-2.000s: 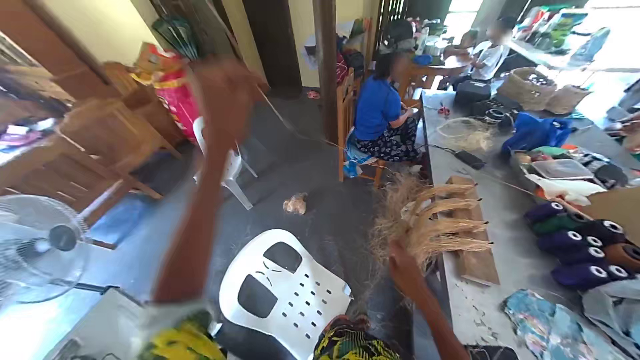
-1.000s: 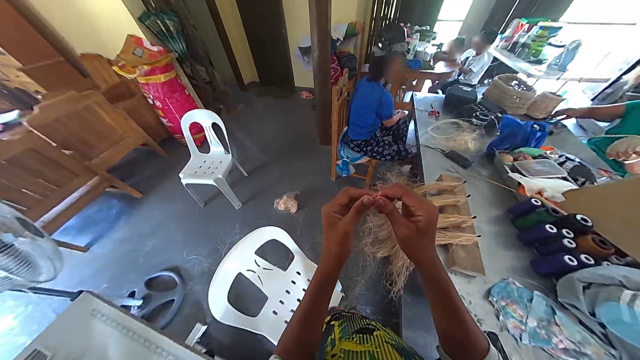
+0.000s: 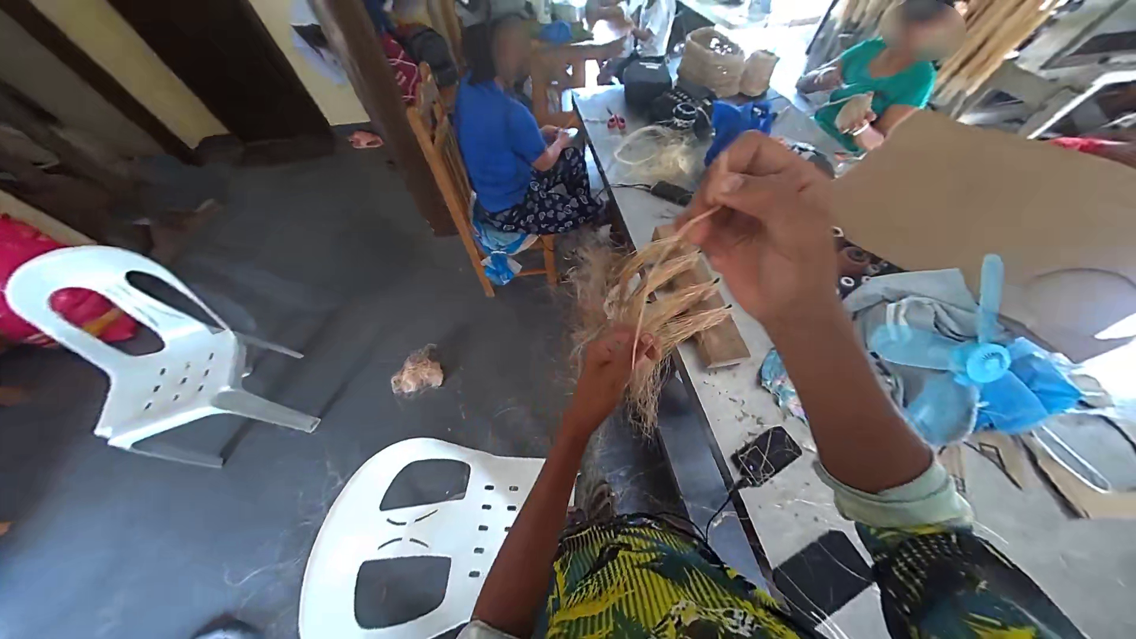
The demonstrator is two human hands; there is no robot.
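Observation:
My right hand (image 3: pixel 768 222) is raised over the table, its fingertips pinching the upper end of a thin strand of plant fiber (image 3: pixel 652 284). Lower and to the left, my left hand (image 3: pixel 617 359) closes around the same strand, in front of the fiber bundles. Several pale fiber bundles (image 3: pixel 688 311) lie across a wooden block (image 3: pixel 723 342) at the table's edge, fastened on its far side, with loose ends hanging over the edge in a tangle (image 3: pixel 590 284).
A white plastic chair (image 3: pixel 333 532) stands close at my left, another (image 3: pixel 169 382) farther off. A fiber clump (image 3: pixel 417 371) lies on the floor. The table (image 3: pixel 723 390) holds a phone (image 3: pixel 766 455), a light-blue fan (image 3: pixel 981 359) and cardboard (image 3: pixel 985 195). Two people sit beyond.
My hands, together at the fingertips one second ago, are now apart, the right one higher with the strand between them. The view has turned to the right.

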